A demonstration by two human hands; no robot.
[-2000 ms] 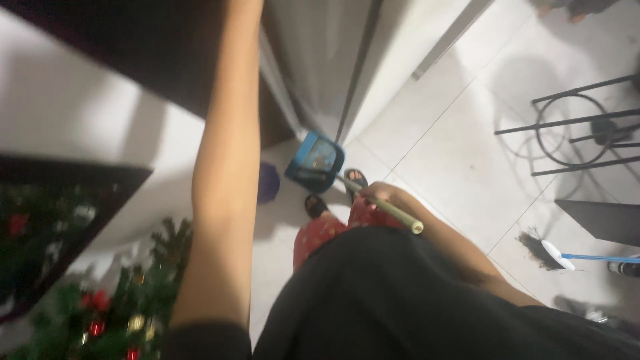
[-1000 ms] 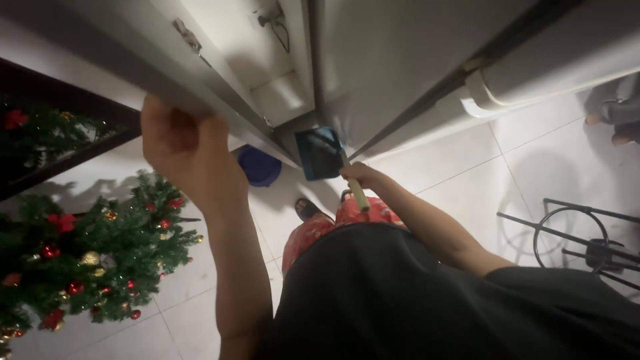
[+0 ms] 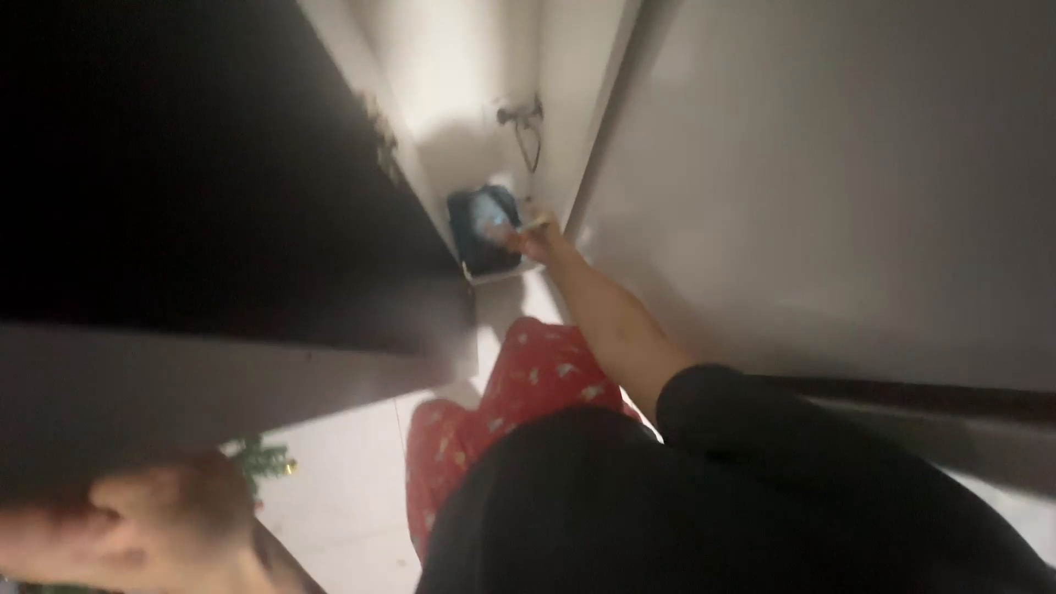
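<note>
My right hand (image 3: 540, 235) grips the handle of a blue dustpan (image 3: 485, 231) in a narrow gap between a dark-topped panel or door and a pale upright surface. Something whitish lies in the pan or reflects off it; blur hides which. At the lower left, my left hand (image 3: 165, 516) is at the edge of the grey and dark door (image 3: 247, 371), its fingers blurred, so its hold is unclear.
A cord with a plug (image 3: 521, 124) hangs at the pale wall at the back of the gap. A large pale panel (image 3: 825, 181) stands on the right. Christmas tree branches (image 3: 262, 460) show low at the left, above the tiled floor (image 3: 355, 495).
The dustpan in my right hand has moved forward, deeper into the gap beneath the cord. My left hand, raised at the panel's edge before, now appears at the lower left. The view has shifted strongly.
</note>
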